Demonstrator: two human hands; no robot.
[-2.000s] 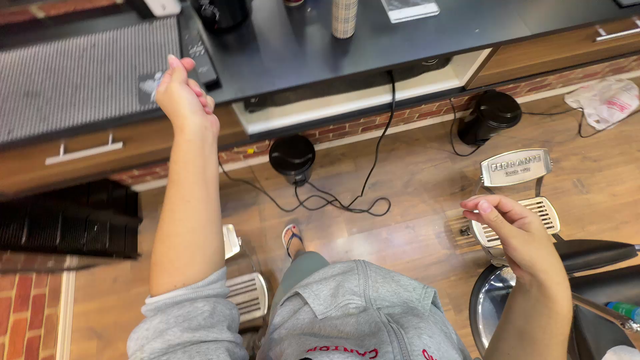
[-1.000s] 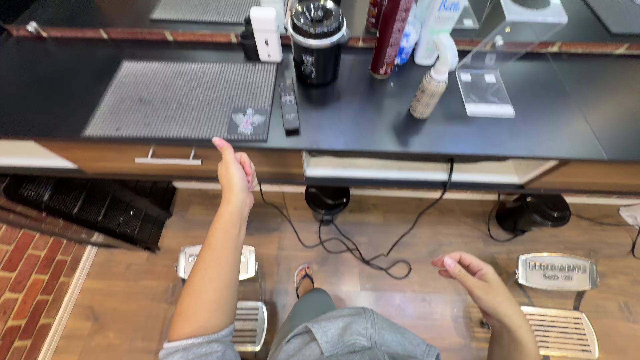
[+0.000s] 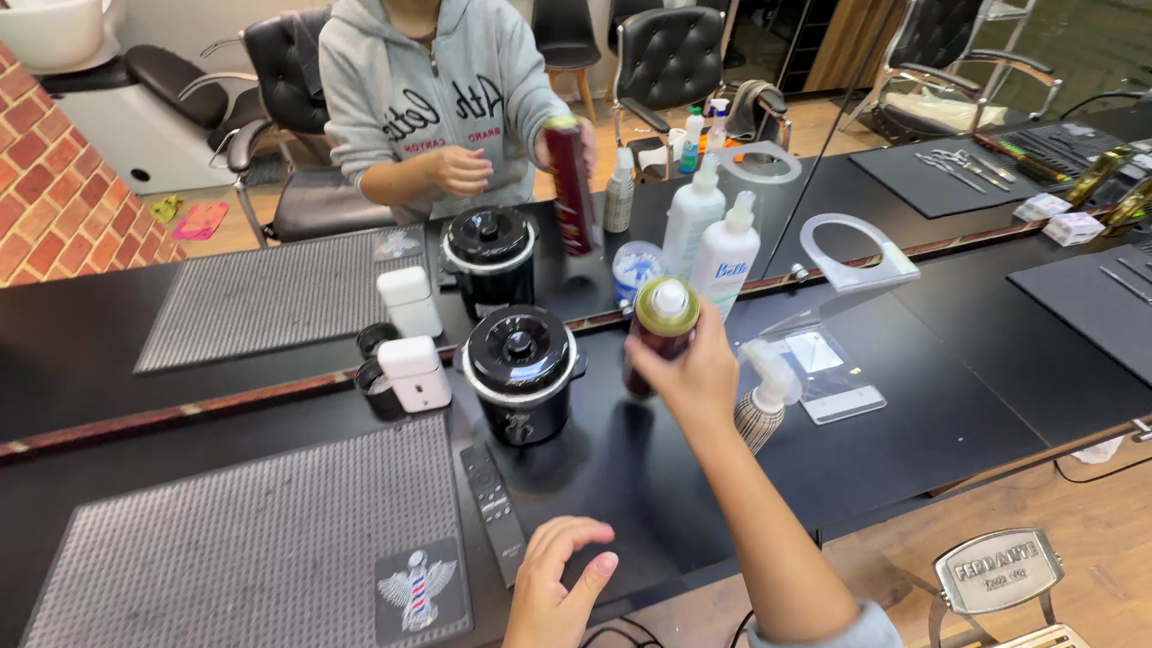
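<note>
My right hand (image 3: 697, 373) grips a dark red aerosol can (image 3: 661, 337) with a gold rim and white nozzle, held upright at the back of the black counter. My left hand (image 3: 560, 576), fingers curled apart, holds nothing near the front edge, beside a black remote control (image 3: 493, 508). Between the can and a white case (image 3: 416, 373) stands a black lidded wax warmer (image 3: 520, 373). Right of the can are a white pump bottle (image 3: 724, 252), a jar (image 3: 637, 270) and a striped spray bottle (image 3: 765, 396), partly hidden by my forearm.
A grey ribbed mat (image 3: 261, 540) lies at the left. A large mirror (image 3: 297, 297) behind the counter reflects my body, the bottles and black chairs. A clear plastic holder (image 3: 837, 378) stands to the right, with a dark mat (image 3: 1098, 297) beyond. A metal footrest (image 3: 999, 571) is below.
My right hand has moved from in front of the counter onto the dark red can and has taken hold of it. The view has tilted up to the mirror.
</note>
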